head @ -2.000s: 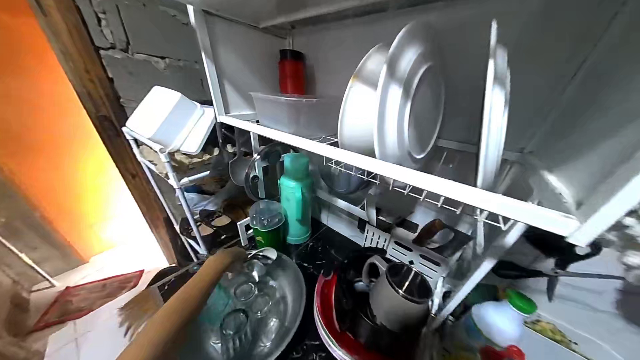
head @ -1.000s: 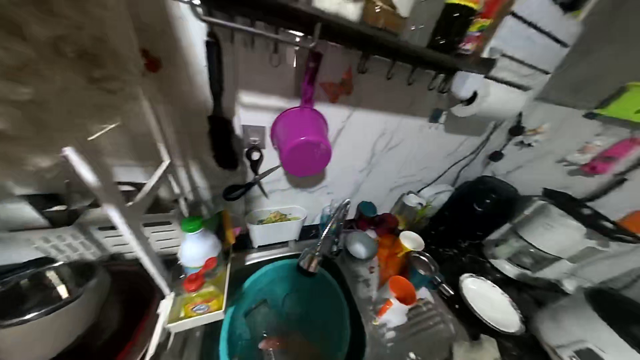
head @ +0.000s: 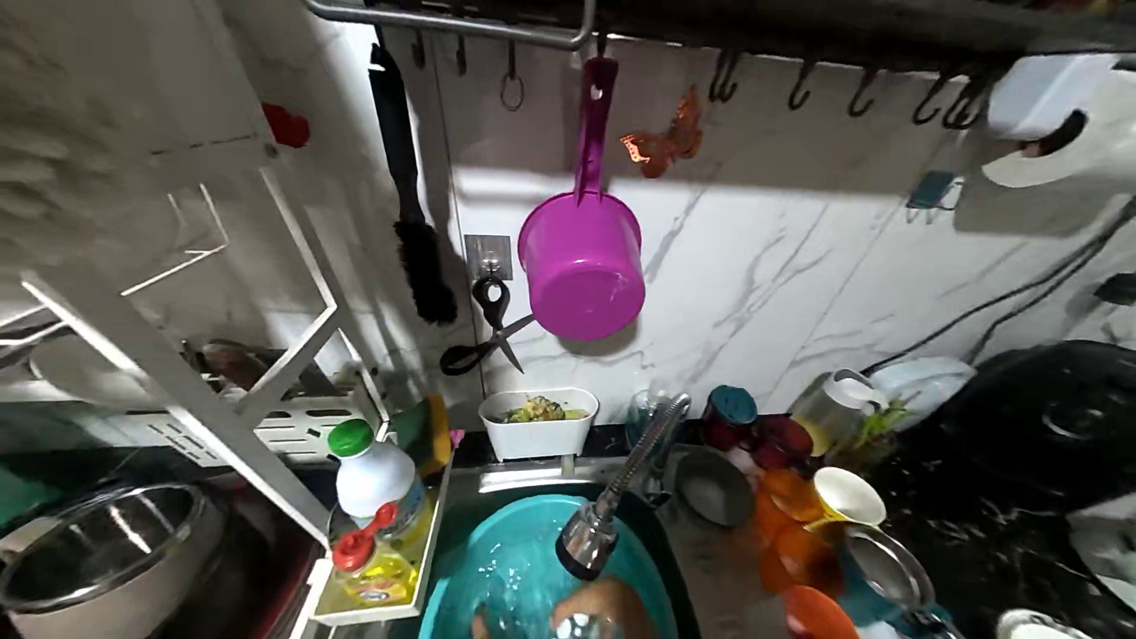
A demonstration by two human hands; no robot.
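A teal plastic basin (head: 524,541) with water stands in the sink. At the bottom edge my right hand (head: 612,603) is low in the basin, curled at a shiny clear item (head: 586,627), perhaps a glass, which the frame cuts off. Of my left hand (head: 480,623) only a fingertip shows, in the water to the left; what it touches is hidden. The faucet's flexible metal neck ends in a chrome spray head (head: 587,540) just above my right hand.
Left of the basin, a narrow tray (head: 430,568) holds a green-capped white bottle (head: 377,479) and a red-capped yellow soap bottle (head: 377,572). Orange cups (head: 799,555) and a metal strainer (head: 887,564) stand on the right. A purple dipper (head: 586,266) and open scissors (head: 497,337) hang behind.
The view has swung from the dish rack and the round tray of glasses to the sink. An arm reached over that tray two seconds ago; now both hands are in the basin.
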